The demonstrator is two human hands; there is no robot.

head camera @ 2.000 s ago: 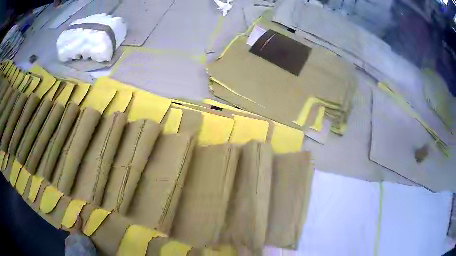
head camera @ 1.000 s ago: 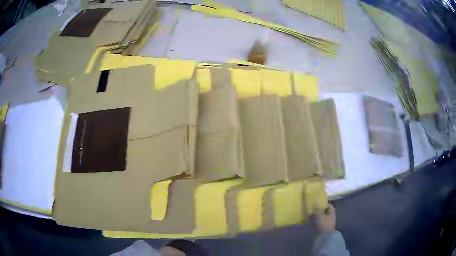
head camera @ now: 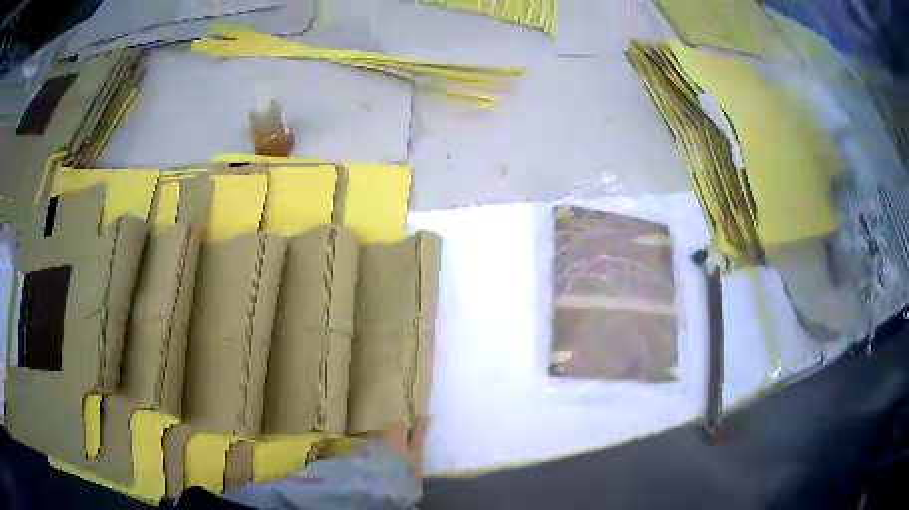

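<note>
Several tan panels with folded bodies and yellow edges [head camera: 304,201] lie overlapped in a row from the left to the middle. My left hand [head camera: 407,438] is at the lower right corner of the rightmost panel [head camera: 384,329], its sleeve coming from the lower left. The hand is small and blurred; whether its fingers grip the panel cannot be told. My right hand is not in view. A brown marbled slab [head camera: 613,334] under clear plastic lies on the white sheet [head camera: 483,299], right of the panels.
A dark bar [head camera: 714,339] lies right of the slab. A yellow panel stack [head camera: 787,159] with layered edges stands beyond it. A small bottle [head camera: 270,129] with amber liquid and loose yellow strips [head camera: 349,62] are behind the panels. Brown patches [head camera: 45,317] show at far left.
The view has swung right, so the panels appear farther left and the slab is fully visible. The hand at the right of the view a second ago no longer shows there; a sleeve now reaches across the bottom.
</note>
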